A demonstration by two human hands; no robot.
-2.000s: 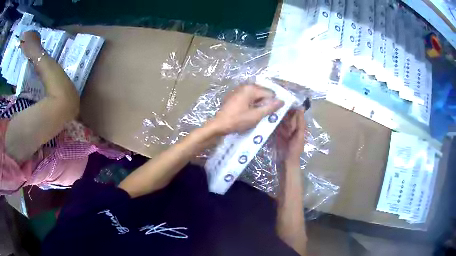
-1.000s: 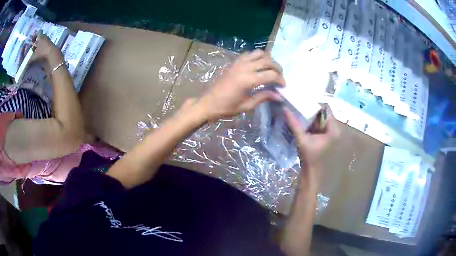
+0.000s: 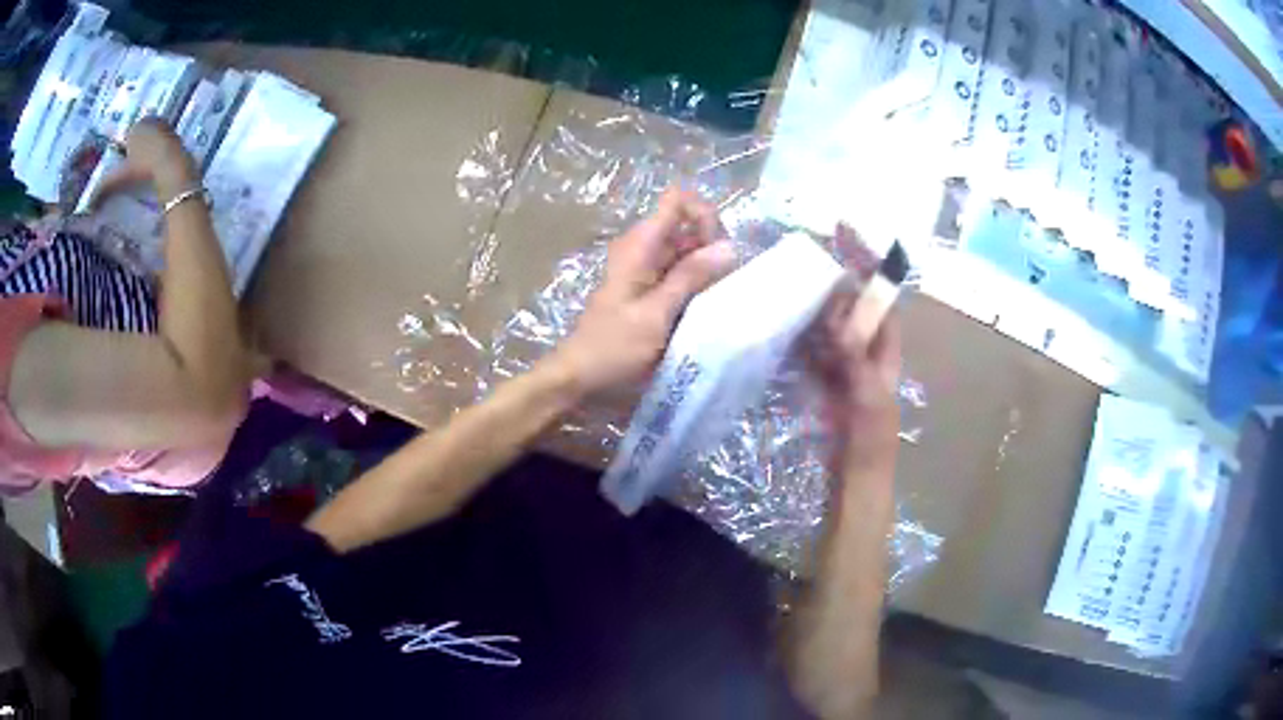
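Note:
A slim white product box [image 3: 720, 363] with dark print on one side is tilted between my hands over the film. My left hand [image 3: 640, 303] is closed at the box's upper left edge. Its thumb and fingers are pinched together; whether film is between them is unclear. My right hand [image 3: 856, 352] is at the box's right side and holds a small cutter [image 3: 881, 296] with a pale handle and dark tip pointing up. Its fingers are blurred and partly hidden by the box. Crinkled clear film [image 3: 746, 471] lies under and around the box.
Brown cardboard [image 3: 380, 183] covers the work surface, with dark green surface [image 3: 633, 42] beyond. Overlapping white box rows [image 3: 1041, 127] stand at the upper right over a pale sheet. More boxes [image 3: 1143, 528] lie at right. At left, a co-worker's hand [image 3: 148, 162] is on white boxes [image 3: 275, 155].
The box has turned and now shows a plain white end and printed side. My left hand has moved down and left from above it. The cutter's dark tip now shows upright. The co-worker's boxes have shifted.

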